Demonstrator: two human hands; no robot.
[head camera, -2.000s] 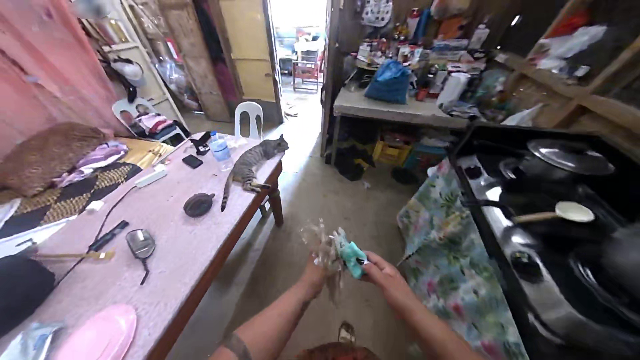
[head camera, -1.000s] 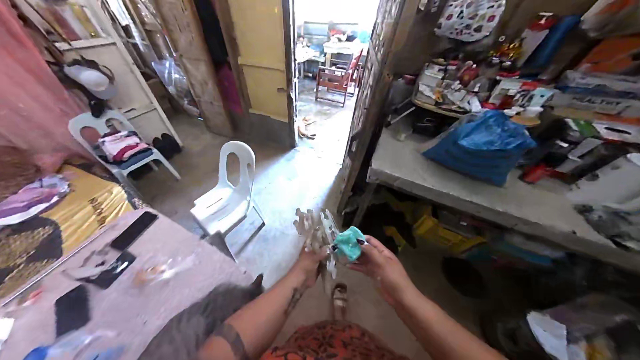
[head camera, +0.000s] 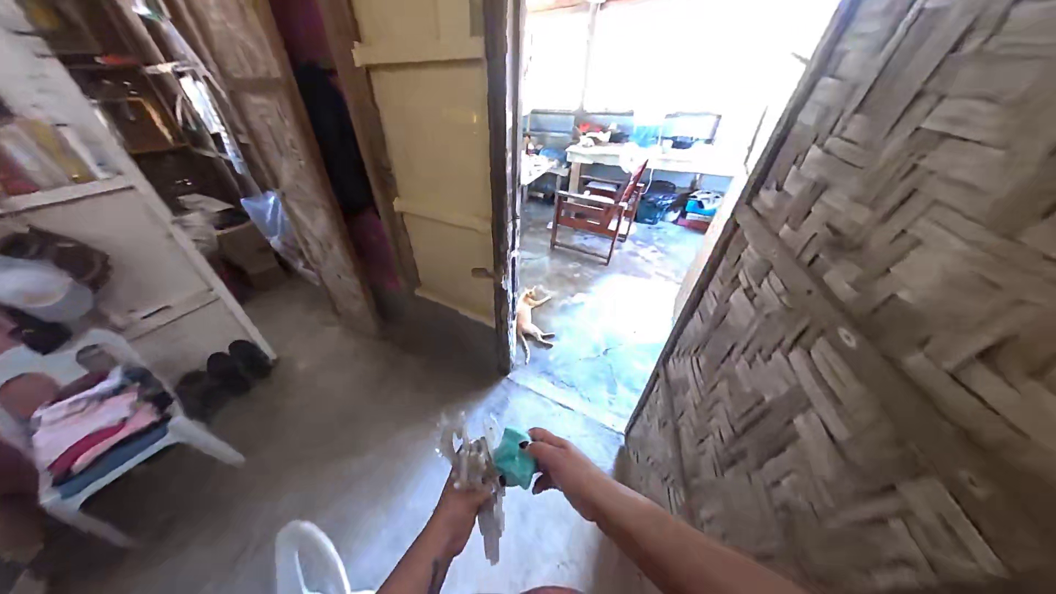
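My left hand (head camera: 464, 507) is closed around a bunch of thin, translucent whitish strips (head camera: 476, 470), perhaps plastic; some stick up above the fist and others hang below it. Just to the right, my right hand (head camera: 557, 462) pinches a crumpled teal-green cloth or sponge-like piece (head camera: 516, 459) between thumb and fingers. The teal piece touches or nearly touches the strips. Both hands are held low in front of my body, over the floor before a doorway. Blur hides the exact material of both things.
A light-coloured cat (head camera: 532, 320) lies just beyond the doorway, by the yellow door (head camera: 437, 157). A woven wall (head camera: 866, 330) rises close on the right. White plastic chairs stand at left, one with folded clothes (head camera: 103, 421), one at the bottom edge (head camera: 309, 561). A wooden chair (head camera: 598, 213) stands outside.
My view has swung toward the doorway; the table with the grey cat and the bench with the blue bag have left it. Both hands keep hold of the same things.
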